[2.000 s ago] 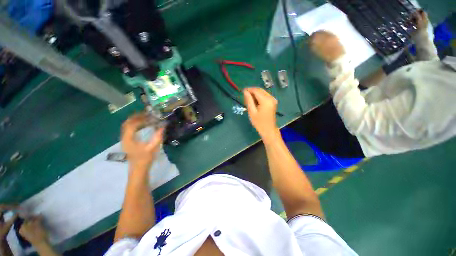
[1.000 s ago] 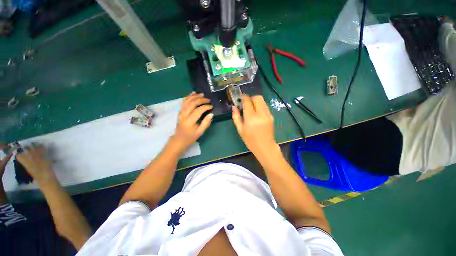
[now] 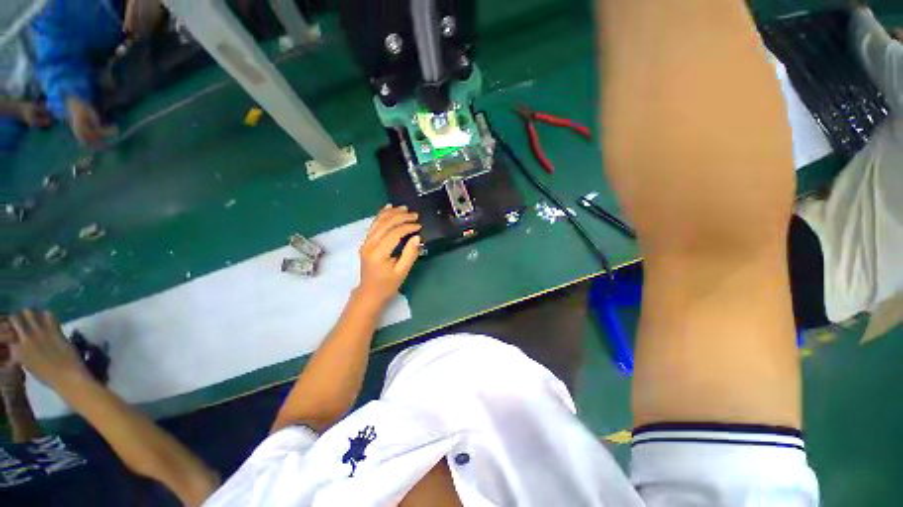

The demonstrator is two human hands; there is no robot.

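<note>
A silver metal-cased module (image 3: 459, 198) sits at the front centre of the black fixture base (image 3: 485, 213), under the front of the clear pressure head (image 3: 448, 163) with its green board and bright lit patch. My left hand (image 3: 390, 246) rests at the left front corner of the base, fingers slightly spread, with no thing seen in it. My right forearm rises large through the right of the picture and my right hand is cut off by the top edge. Two more modules (image 3: 302, 254) lie on the white sheet to the left.
Red-handled pliers (image 3: 544, 132), white scraps (image 3: 552, 211) and a black pen-like tool (image 3: 606, 215) lie right of the fixture. A black cable (image 3: 554, 200) crosses there. A grey metal post (image 3: 259, 89) stands left. A neighbour's hands (image 3: 45, 347) are at the sheet's left end; another person sits right.
My right hand has left the module at the base and gone up out of the picture. The module now shows uncovered at the base. My left hand stays at the base's left side.
</note>
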